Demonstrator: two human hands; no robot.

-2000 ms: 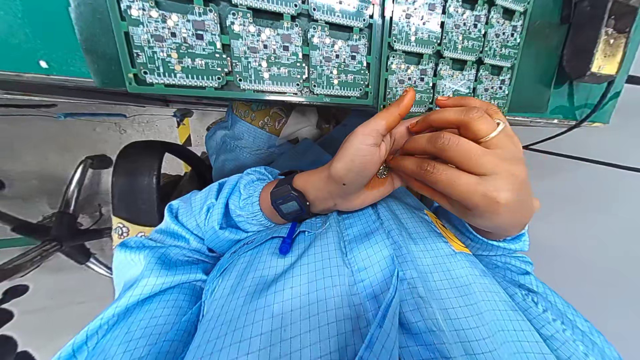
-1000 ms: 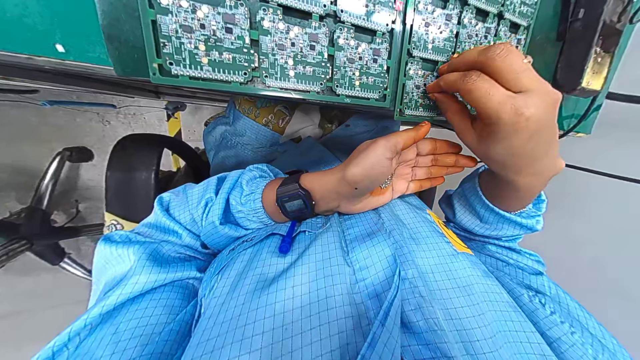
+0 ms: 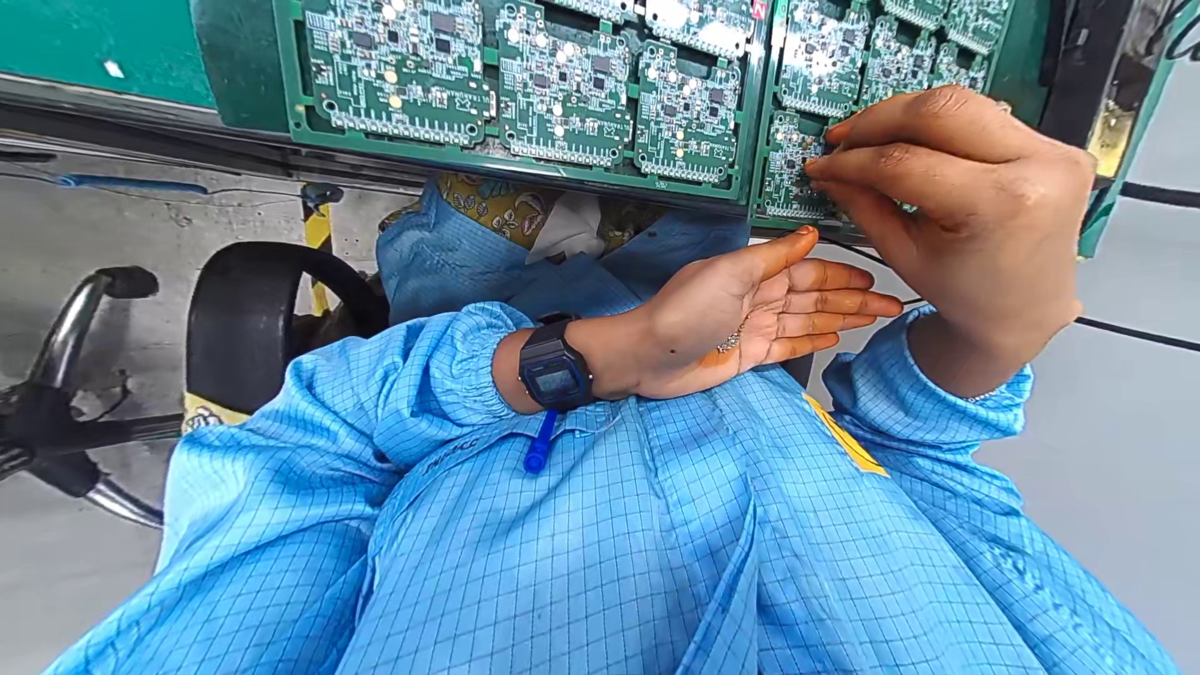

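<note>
My left hand point(image 3: 731, 314) lies palm up below the bench edge, fingers stretched, with a small heap of tiny metal parts point(image 3: 729, 339) in its palm. Above and to the right, my right hand point(image 3: 966, 187) has its fingertips together at a small green circuit board point(image 3: 795, 173) in the right-hand panel. Whether a tiny part is between those fingertips cannot be seen. More boards fill the left-hand panel, among them a large circuit board point(image 3: 398, 80), a middle one point(image 3: 562, 94) and another circuit board point(image 3: 686, 117) near the gap between panels.
The green bench mat point(image 3: 103, 47) runs along the top left. A black device point(image 3: 1087, 75) stands right of the panels, with a black cable point(image 3: 1139, 337) below. A chair with a black armrest point(image 3: 220, 319) is at left. Another person's blue garment point(image 3: 450, 258) shows beneath the bench edge.
My right hand has moved from my left palm up to the right-hand panel. My left hand has opened flat, showing the small metal parts in its palm.
</note>
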